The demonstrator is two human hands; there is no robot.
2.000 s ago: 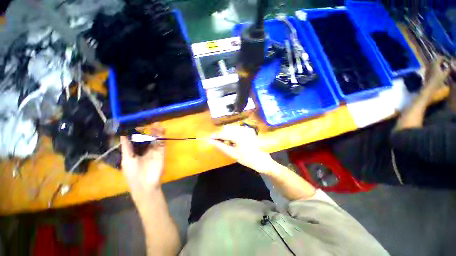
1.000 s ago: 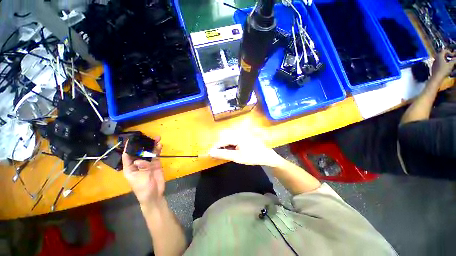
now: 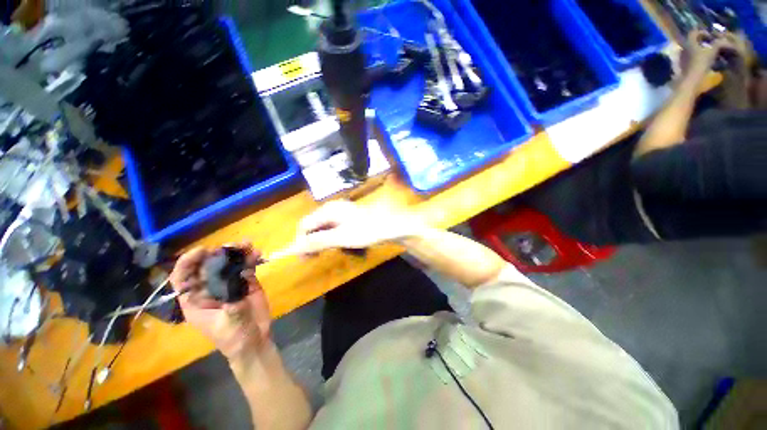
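My left hand (image 3: pixel 220 312) holds a black housing (image 3: pixel 225 275) above the bench's front edge, fingers around its sides. My right hand (image 3: pixel 341 228) is just to the right, fingers bent and pinched together toward the housing. A pale, blurred strip reaches from its fingertips toward the housing; it looks like a cable, but blur hides the grip. A small dark piece (image 3: pixel 355 251) shows beneath the right hand. The electric screwdriver (image 3: pixel 345 92) hangs upright over the white screw feeder (image 3: pixel 318 159), behind my right hand.
A large blue bin (image 3: pixel 223 201) of black parts stands behind my left hand. Loose cabled housings (image 3: pixel 101 260) lie at left. Another blue bin (image 3: pixel 437 172) holds cabled subassemblies. More bins, a coworker's arm (image 3: pixel 673 126) and a red stool (image 3: pixel 538 243) are at right.
The view has shifted, moving bench items left. The housing in my left hand is turned and now shows a broader black face. My right hand is closer to it; the dark line between the hands no longer shows.
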